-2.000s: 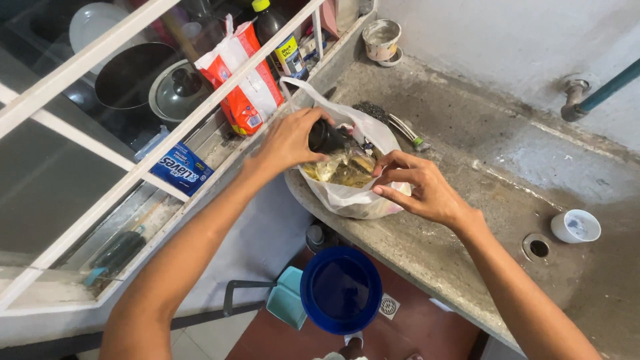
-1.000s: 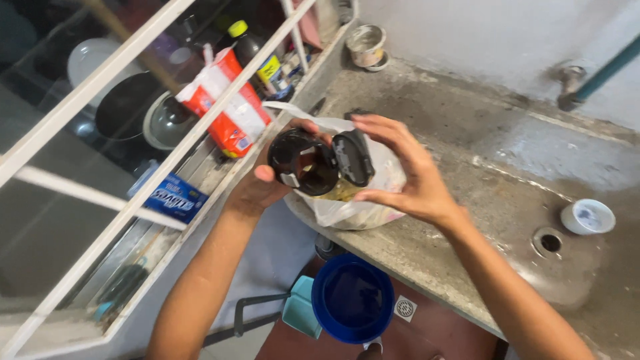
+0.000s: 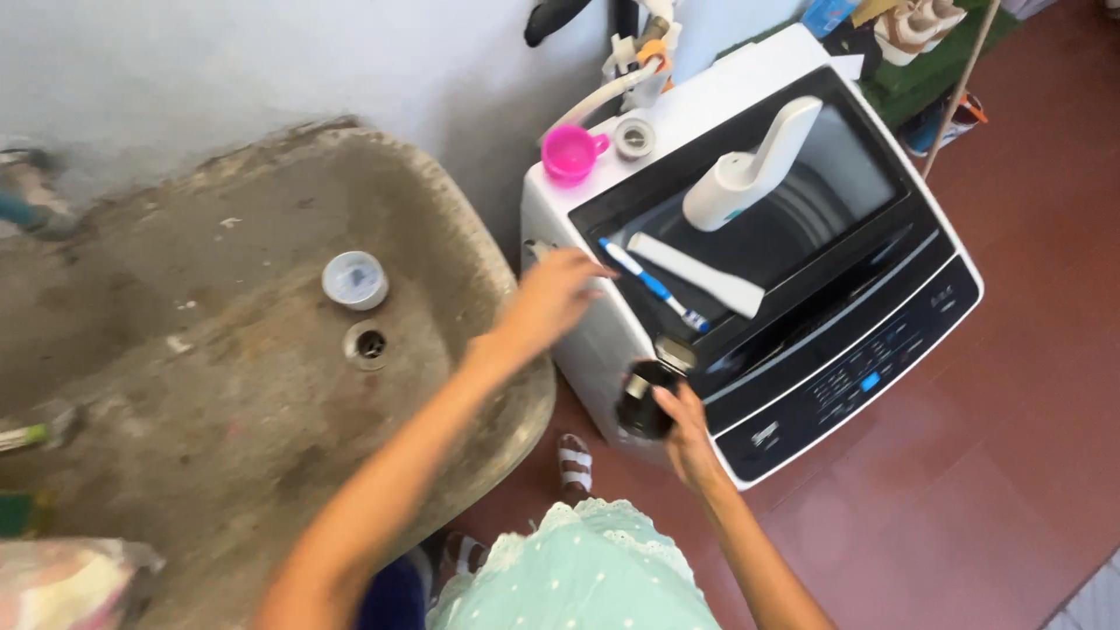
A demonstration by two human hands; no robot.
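My right hand (image 3: 687, 433) grips a dark, glossy container (image 3: 646, 401) with its lid (image 3: 675, 353) tilted up, by the near left corner of a top-loading washing machine (image 3: 604, 402). My left hand (image 3: 547, 302), fingers apart, hovers between the concrete sink and the machine with nothing visible in it. On the machine's glass lid lie a blue and white toothbrush (image 3: 652, 284), a white plastic strip-like piece (image 3: 697, 274) and a white L-shaped plastic device (image 3: 744, 171). A pink cup (image 3: 570, 154) and a small round strainer-like piece (image 3: 634, 138) sit at the machine's back left corner.
The concrete sink (image 3: 490, 236) on the left holds a small white cup (image 3: 355, 280) beside its drain (image 3: 370, 344). A plastic bag (image 3: 70, 582) is at the lower left. A hose (image 3: 604, 96) runs behind the machine. Shoes (image 3: 917, 31) stand at the upper right.
The view has swung right from the sink to the washing machine. My left hand has let go of the dark container, which is now in my right hand; both hands have left the plastic bag.
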